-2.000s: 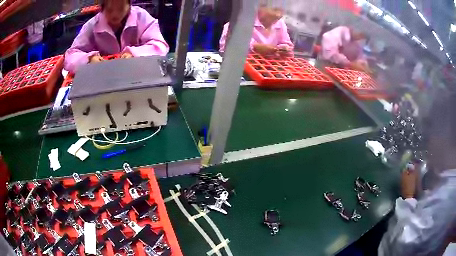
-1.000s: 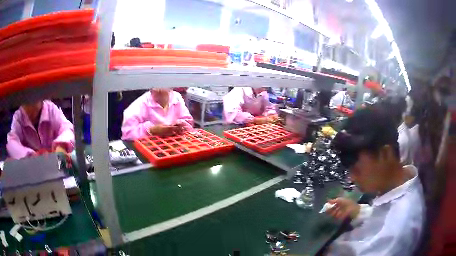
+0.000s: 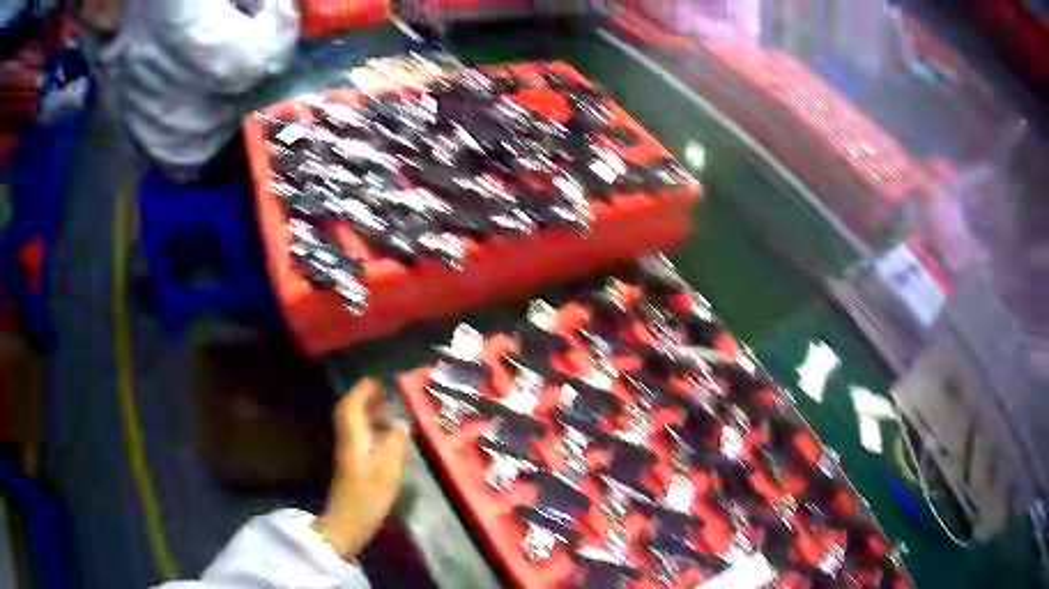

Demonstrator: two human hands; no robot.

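My left hand (image 3: 366,466), in a white sleeve, is beside the near left corner of the orange-red compartment tray (image 3: 466,495). Its fingers are blurred; I cannot tell whether they touch the tray edge. The tray's pockets hold black clamped units (image 3: 627,463) with silver clip ends. A white paper slip (image 3: 742,573) lies on units at the bottom edge. Beyond it, the thick stack of orange-red trays (image 3: 483,276) carries clamped units heaped on top. My right hand is not in view. The picture is blurred by motion.
White paper scraps (image 3: 818,369), a blue pen (image 3: 905,499) and the grey-white equipment box (image 3: 961,426) with a white cable are on the green mat at right. A person in a white smock (image 3: 190,81) is at upper left, above a blue stool (image 3: 201,247).
The view has swung from the line and the neighbouring worker to the trays on the left. The stacked trays and my left hand have come into view.
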